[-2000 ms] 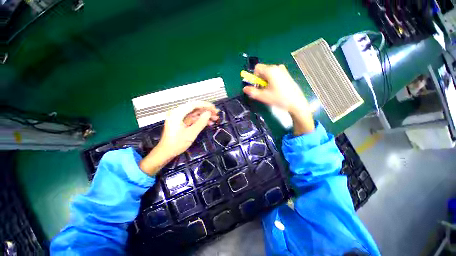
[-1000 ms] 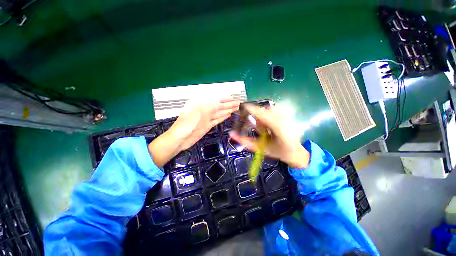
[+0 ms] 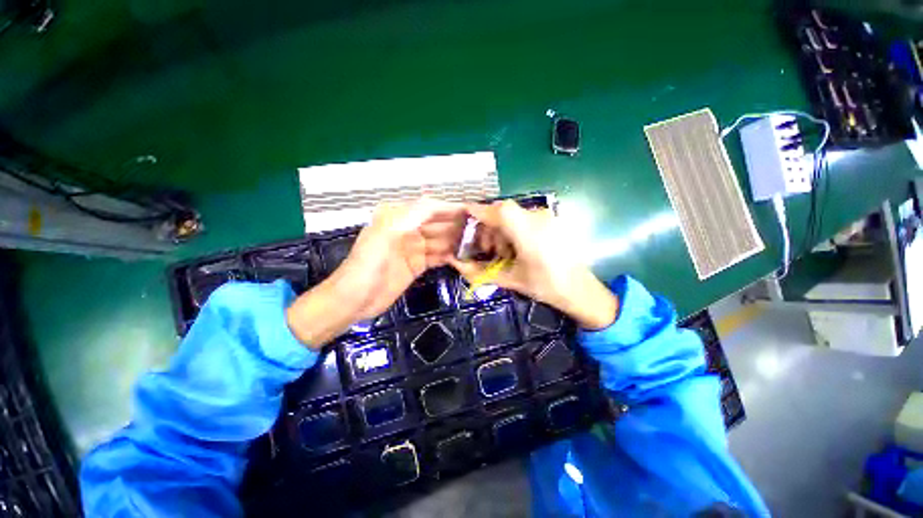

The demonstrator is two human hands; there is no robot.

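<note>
A small module (image 3: 470, 240) with a pale, shiny side is held between both hands above the far part of the black blister tray (image 3: 435, 342). My left hand (image 3: 405, 243) grips it from the left with bent fingers. My right hand (image 3: 526, 248) holds it from the right, with yellow tweezers (image 3: 491, 274) tucked in the same hand, their end pointing down and left. The fingers hide much of the module. Several tray pockets hold dark rounded-square pieces.
A striped white sheet (image 3: 400, 185) lies at the tray's far edge. A loose dark module (image 3: 566, 136) lies beyond it to the right. A tan striped sheet (image 3: 704, 192) and a white power strip (image 3: 775, 158) lie at right. A metal upright (image 3: 81, 228) stands at left.
The right hand came back from the far right of the tray, and both hands now meet around the module. The tweezers have swung up under the right fingers. The view has shifted.
</note>
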